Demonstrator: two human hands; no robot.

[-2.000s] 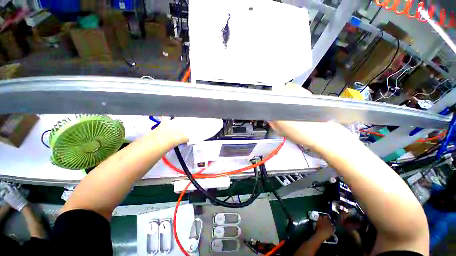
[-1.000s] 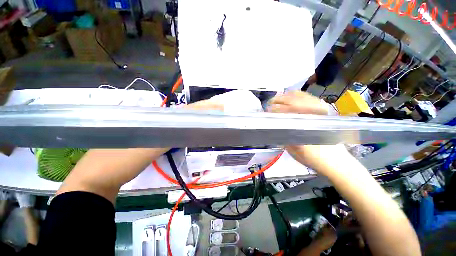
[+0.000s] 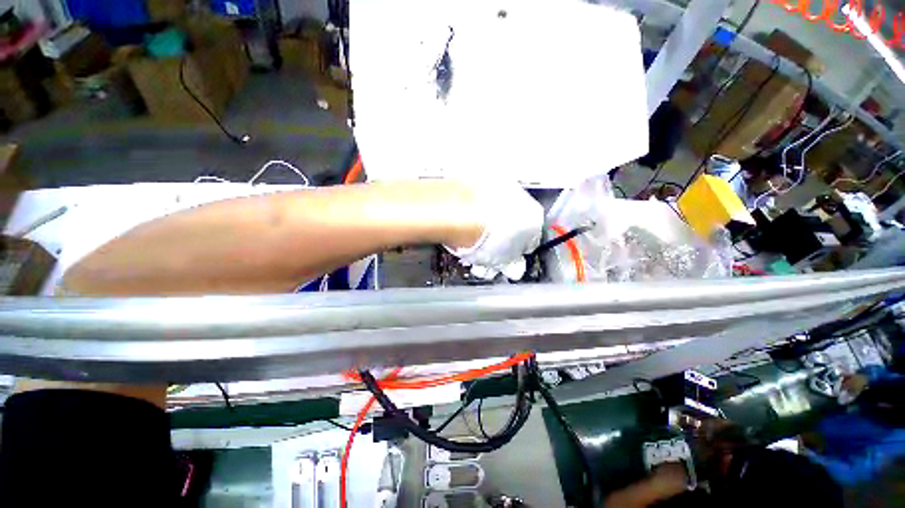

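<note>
My left hand (image 3: pixel 511 233) wears a white glove and is over the dark mechanism (image 3: pixel 456 268) of the automatic screw feeder, under its raised white lid (image 3: pixel 496 89). A thin black rod (image 3: pixel 563 240) sticks out to the right beside its fingertips; I cannot tell whether the fingers grip it. The metal bar hides the feeder's front. My right hand is out of the picture. Below, white oval plastic housings (image 3: pixel 452 476) lie on pale sheets (image 3: pixel 531 446).
A metal bar (image 3: pixel 248 332) crosses the whole view below my forearm. Clear plastic bags (image 3: pixel 645 248) and a yellow box (image 3: pixel 714 203) are right of the feeder. An orange hose (image 3: pixel 347 461) and black cable (image 3: pixel 466 444) hang below. Another person's hand (image 3: pixel 670 481) is at lower right.
My right hand and arm have left the picture. My left hand has moved right over the feeder, with its forearm now above the bar. The green fan is no longer visible.
</note>
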